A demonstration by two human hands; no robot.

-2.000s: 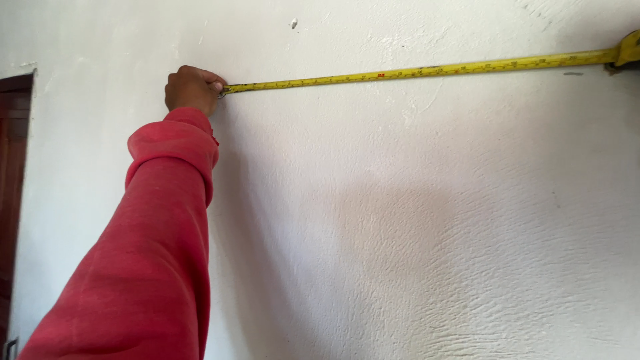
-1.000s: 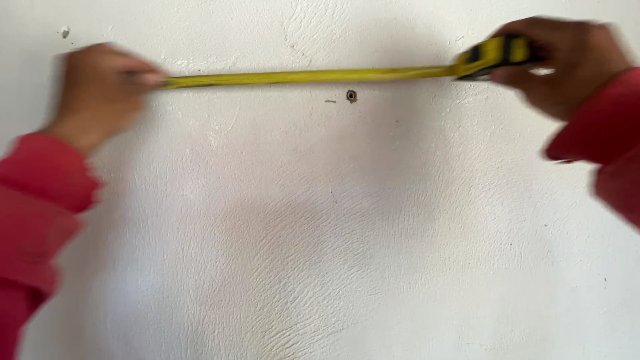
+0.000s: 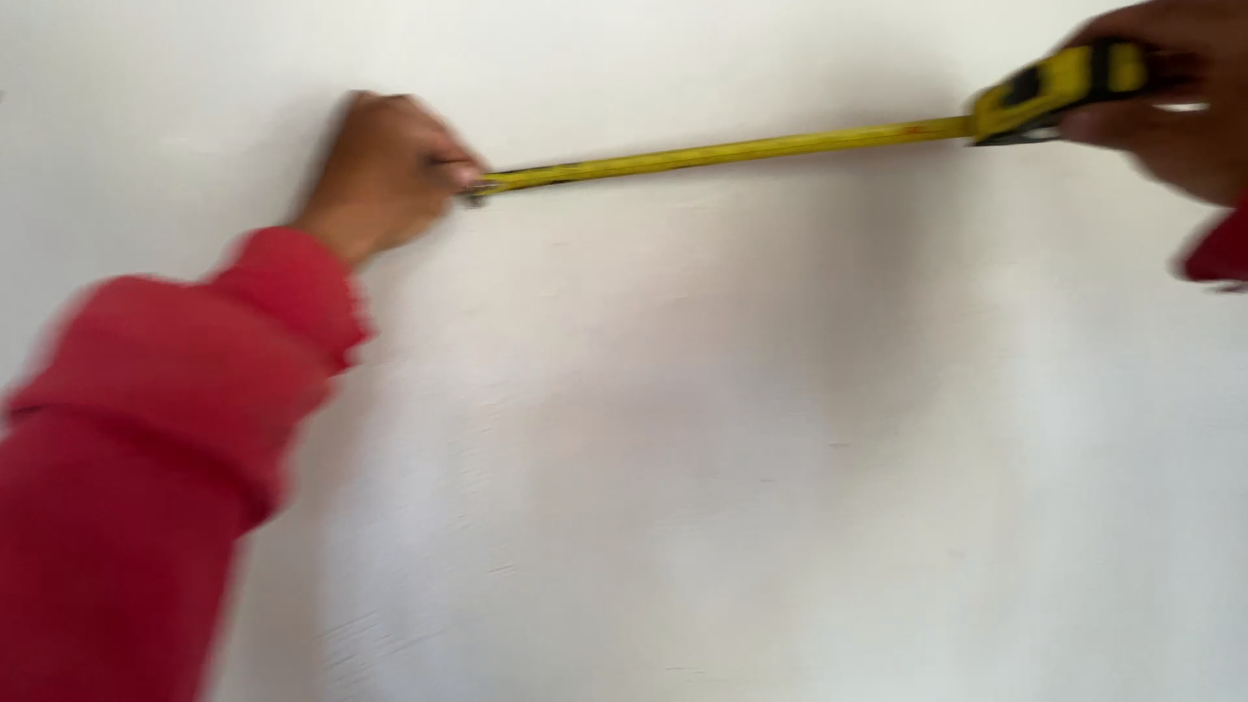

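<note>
A yellow tape measure blade (image 3: 731,153) stretches in front of the white wall, rising slightly to the right. Its hooked end is pinched between the thumb and fingers of my left hand (image 3: 390,171), which is at the upper left, close to the wall. My right hand (image 3: 1185,107), cut off by the frame's right edge, grips the yellow and black tape measure case (image 3: 1063,88). A dark, thin thing shows at my left fingers, too blurred to name.
The white textured wall (image 3: 682,439) fills the view behind my hands. Soft shadows of my arms fall on it.
The view has swung along the wall to the right. Both hands have moved right along it with the tape. The dark hole seen one second ago is out of sight, and the dark door frame has left the view.
</note>
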